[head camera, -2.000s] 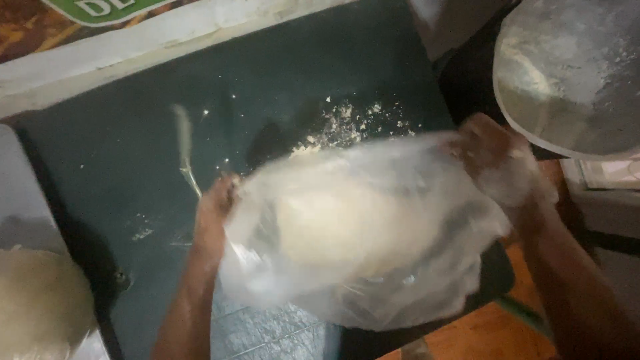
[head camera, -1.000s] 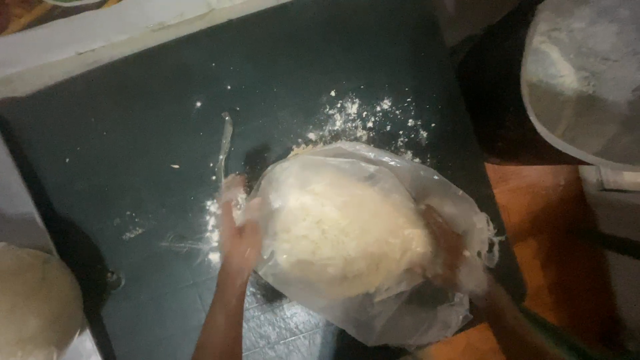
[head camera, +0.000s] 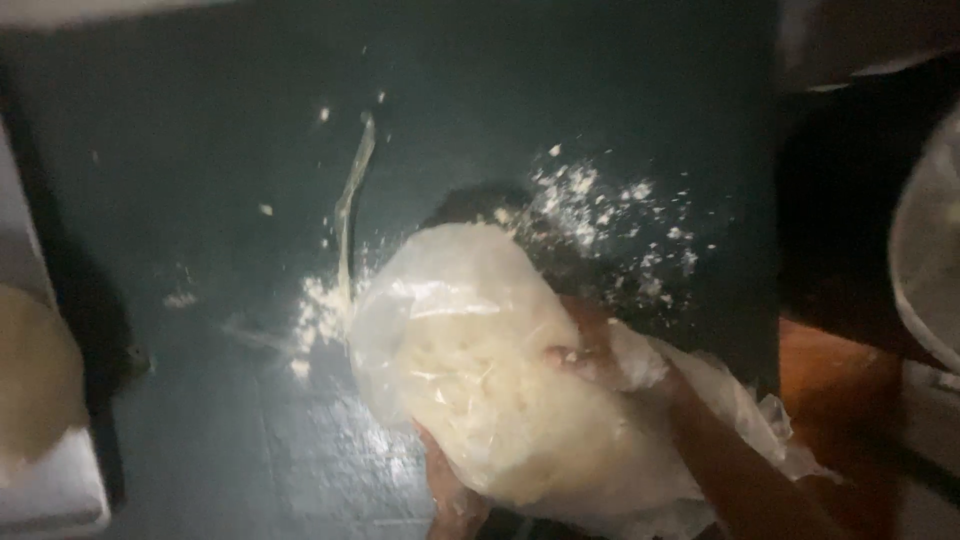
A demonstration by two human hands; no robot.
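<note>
A pale lump of dough lies inside a clear plastic bag over the dark green table. My right hand grips the bag and dough from the upper right, and flour marks its skin. Under the lower left side of the bag, my left hand supports it, with its fingers mostly hidden. The loose end of the bag trails to the lower right, past my right forearm. A thin pale strip, its material unclear, lies on the table up and to the left of the bag.
Flour and crumbs are scattered over the dark green table. At the left edge, a light tray bears another rounded pale mass, perhaps dough. The rim of a round container shows at the right, above an orange-brown floor.
The bagged dough has turned, its loose end now trailing to the lower right. My left hand has moved from the bag's left side to beneath it; my right hand is now on top. The view is closer.
</note>
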